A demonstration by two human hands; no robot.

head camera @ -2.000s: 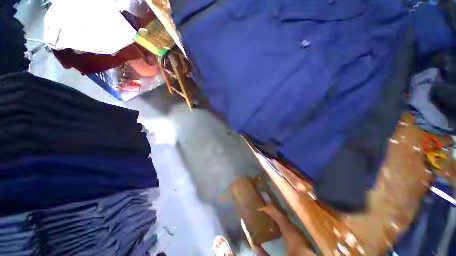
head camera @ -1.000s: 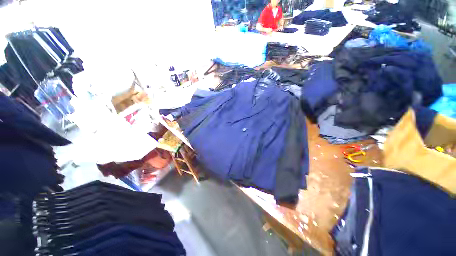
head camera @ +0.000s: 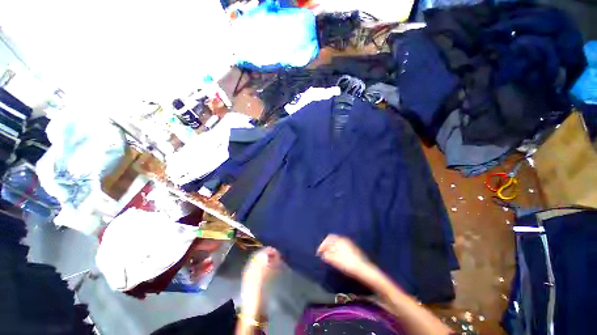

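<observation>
A navy jacket (head camera: 340, 190) lies on the brown table in front of me, buttons up, with black hangers (head camera: 352, 88) at its collar. My right hand (head camera: 342, 254) is curled over the jacket's lower front. My left hand (head camera: 263, 262) is raised at the jacket's lower left, near the table edge, fingers curled. Both hands are small and washed out; whether either holds the cloth or something small cannot be told.
Orange and yellow scissors (head camera: 504, 186) lie right of the jacket, near a brown carton (head camera: 568, 163). Dark garments (head camera: 497, 72) are heaped behind. Folded navy garments (head camera: 573, 268) lie at right. Dark hanging garments (head camera: 33, 281) are at lower left. A white bundle (head camera: 147, 248) is left.
My view has turned and come closer over the jacket. Both hands have come into view at its lower edge; neither was clearly visible one second ago.
</observation>
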